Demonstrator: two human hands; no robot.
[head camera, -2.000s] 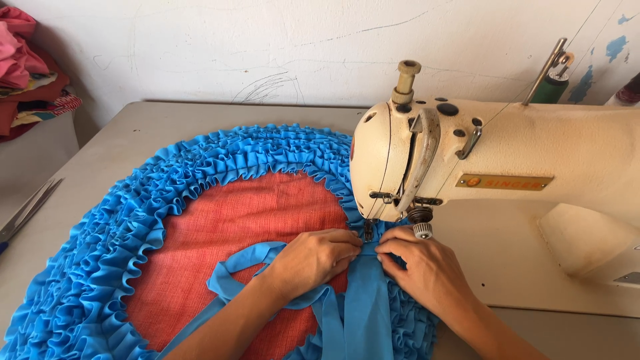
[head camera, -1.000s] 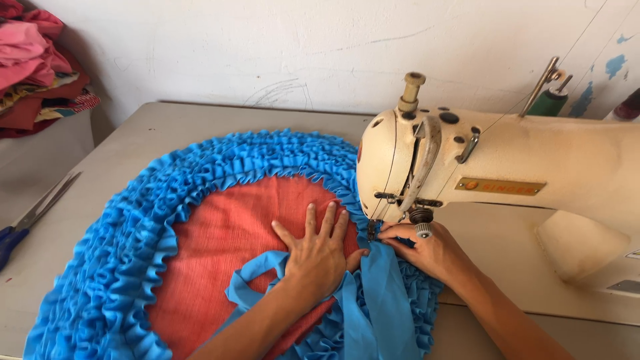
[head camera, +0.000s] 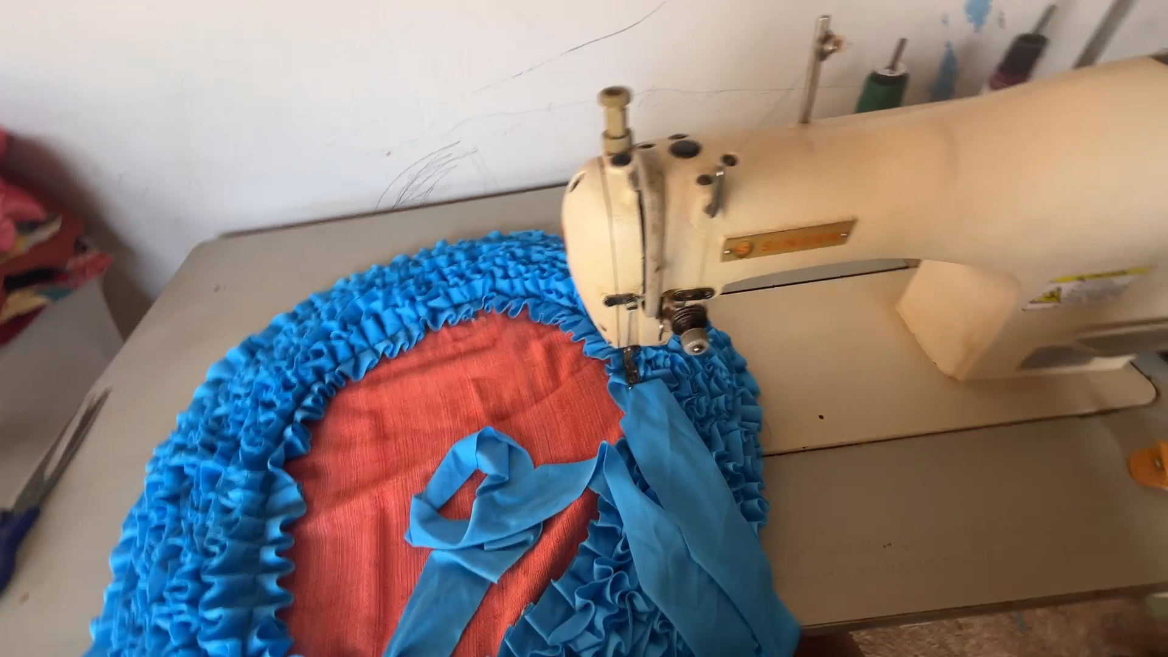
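Observation:
Neither of my hands shows in the head view, apart from a dark patch of what may be skin at the bottom edge, too little to identify. Red woven fabric (head camera: 438, 411) lies on the table, bordered by rows of blue ruffles (head camera: 246, 438). Its right side passes under the head of a cream Singer sewing machine (head camera: 607, 246). At the presser foot (head camera: 630, 365), a long blue fabric strip (head camera: 680, 484) runs down toward the front edge. Part of a blue strip lies in a loose loop (head camera: 474, 493) over the red fabric.
Scissors with blue handles (head camera: 46, 474) lie at the table's left edge. A pile of red and patterned cloth (head camera: 41, 237) is at the far left. Green (head camera: 882, 87) and dark (head camera: 1017, 59) thread spools stand behind the machine, near the wall. An orange object (head camera: 1150, 464) sits at the right edge.
Both hands have left the fabric and the view; a second ago the left lay spread on the red fabric and the right was at the presser foot. The view has shifted.

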